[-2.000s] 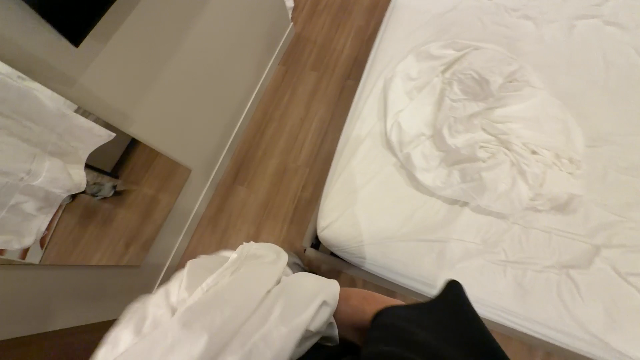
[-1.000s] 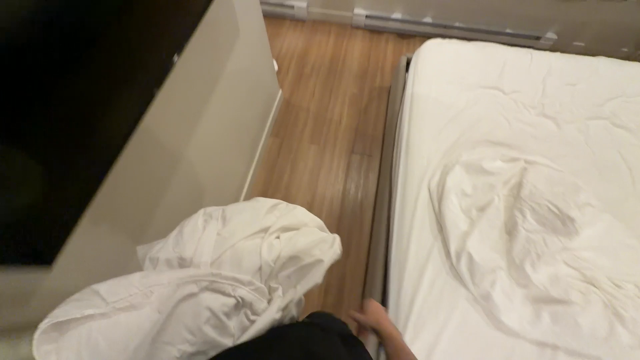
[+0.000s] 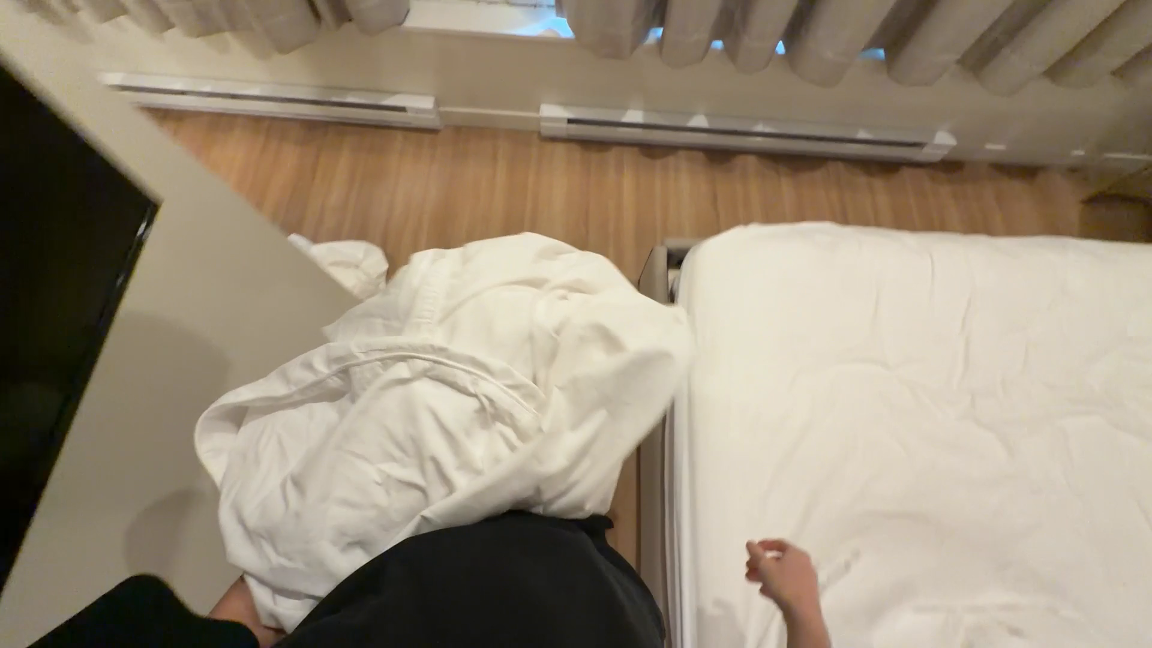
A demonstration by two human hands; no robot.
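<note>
A large bundle of white bedding (image 3: 432, 405) is gathered against the front of my black top, left of the bed. My left hand (image 3: 245, 612) shows only in part at the bundle's lower left edge; its fingers are hidden under the fabric, and the forearm supports the load. My right hand (image 3: 781, 571) hangs over the near left part of the bed, fingers partly curled, with nothing seen in it. Below it lies the white fitted sheet (image 3: 900, 387) on the mattress, with soft wrinkles.
A wall-mounted black screen (image 3: 63, 270) is at the left. Baseboard heaters (image 3: 747, 135) run along the far wall under grey curtains (image 3: 828, 36). The bed frame's corner (image 3: 661, 270) borders the wood floor (image 3: 486, 189). Another white cloth (image 3: 351, 265) shows beyond the bundle.
The view has swung up toward the window wall. The bundle stays against my body. My right hand, near the bed's side rail a second ago, is now out over the mattress.
</note>
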